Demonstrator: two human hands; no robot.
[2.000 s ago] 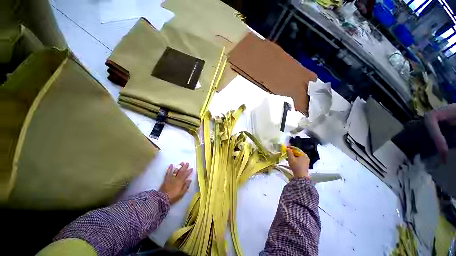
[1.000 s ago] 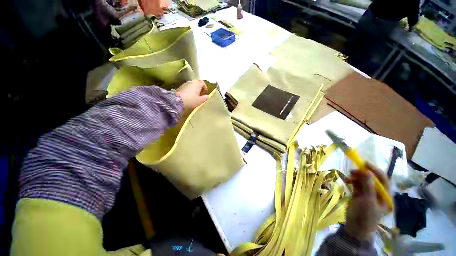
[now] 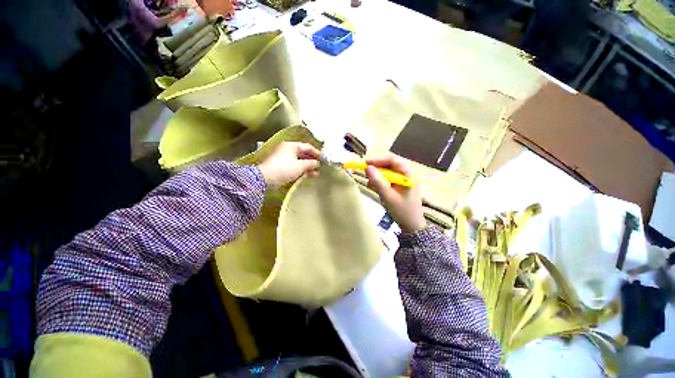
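A khaki bag body (image 3: 333, 236) stands open at the table's near edge, its paler yellow inside showing. My left hand (image 3: 290, 164) pinches its top edge near the far corner. My right hand (image 3: 396, 193) holds a slim yellow-handled tool (image 3: 400, 178) like a pen, to the right of my left hand. The tool's tip is at the bag's top edge by my left fingertips; whether it touches or cuts cannot be told. Two more open khaki bag bodies (image 3: 222, 127) stand behind and to the left.
Flat khaki panels with a dark patch (image 3: 428, 141) lie right of the bag. A bundle of yellow-green straps (image 3: 511, 277) lies at the right, beside a white container (image 3: 585, 236) and a black lump (image 3: 642, 313). A blue tray (image 3: 332, 40) and brown sheets (image 3: 585, 140) lie farther back.
My right hand has brought the yellow-handled tool left from over the straps to the bag's top edge. My left hand went from the tabletop to the bag's edge, and the view turned left.
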